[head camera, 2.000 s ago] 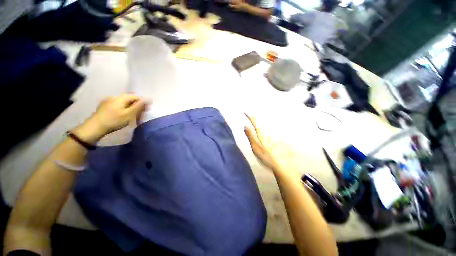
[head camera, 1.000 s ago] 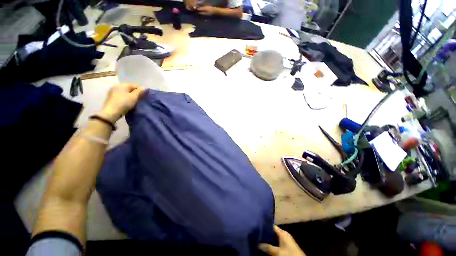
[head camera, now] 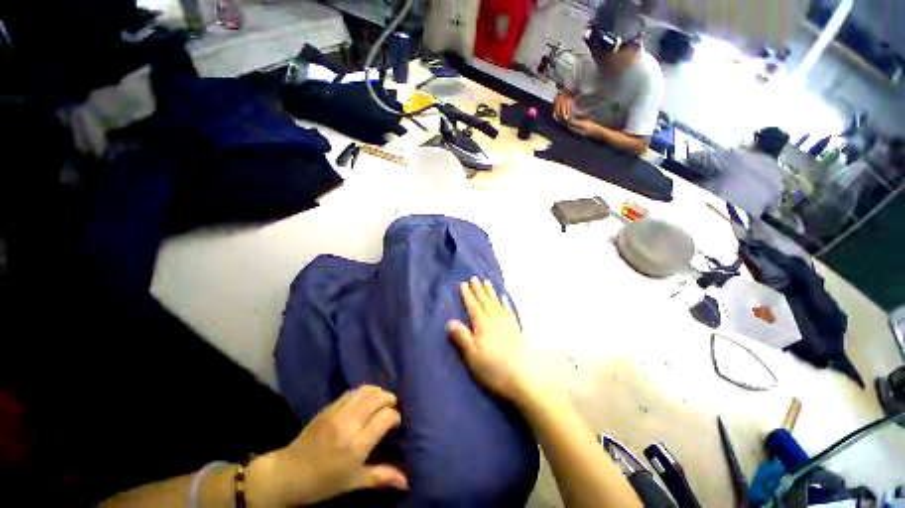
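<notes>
The navy-blue garment (head camera: 427, 347) lies pulled over the narrow board, whose pale rounded end (head camera: 438, 171) shows beyond its top edge. My right hand (head camera: 488, 342) lies flat on the garment's upper right part, fingers spread. My left hand (head camera: 349, 444) is at the garment's lower left, fingers bent against the cloth and thumb apart; no cloth shows clearly gripped. A steam iron (head camera: 645, 474) stands to the right of my right forearm, cut off by the lower edge.
A dark cloth heap (head camera: 238, 149) lies at left. A second iron (head camera: 458, 147) stands at the far side. A brown block (head camera: 581, 210), grey round pad (head camera: 656, 247), white box (head camera: 759, 313) and shears (head camera: 732, 461) lie at right. A person (head camera: 620, 84) works opposite over dark cloth.
The view has swung up and left. My left hand has left the garment's top edge and come down its left side. My right hand has moved from the lower edge up onto the cloth.
</notes>
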